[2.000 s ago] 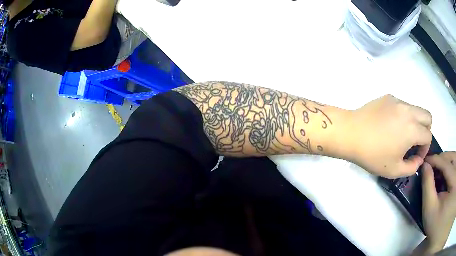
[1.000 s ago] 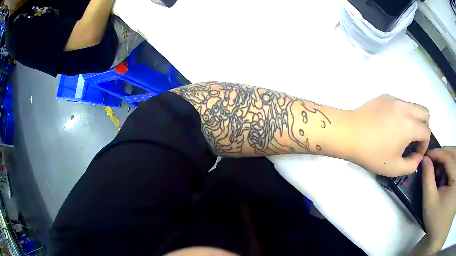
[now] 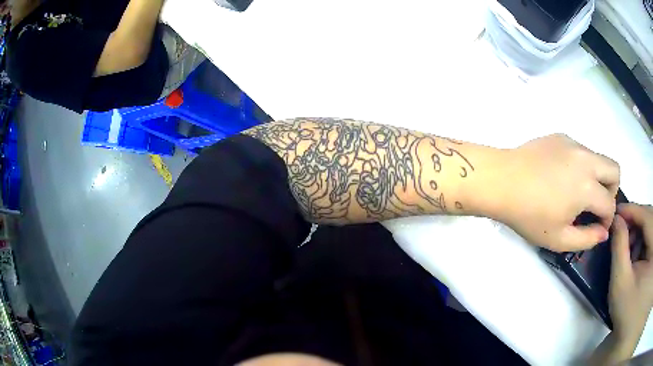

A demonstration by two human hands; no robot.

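A black unit housing [image 3: 591,275] lies on the white bench cover at the right edge, with small dark fittings by its near left edge. My left hand [image 3: 566,194], at the end of a tattooed forearm, is over the housing with fingers curled and thumb close to the index finger. My right hand [image 3: 631,264] is cut off by the right edge. Its thumb is on or just over the housing, beside my left fingertips. Whatever lies between the fingers of either hand is too small or hidden to tell.
A black box [image 3: 548,16] stands in a crinkled white bag [image 3: 526,53] at the upper right. A dark object [image 3: 235,3] is at the top edge. At the left are another person's arm [image 3: 132,39], a blue stool or frame [image 3: 208,107] and a blue crate [image 3: 118,132].
My right hand has shifted slightly up and right, and its thumb has moved a little apart from my left fingertips. My left hand has barely moved.
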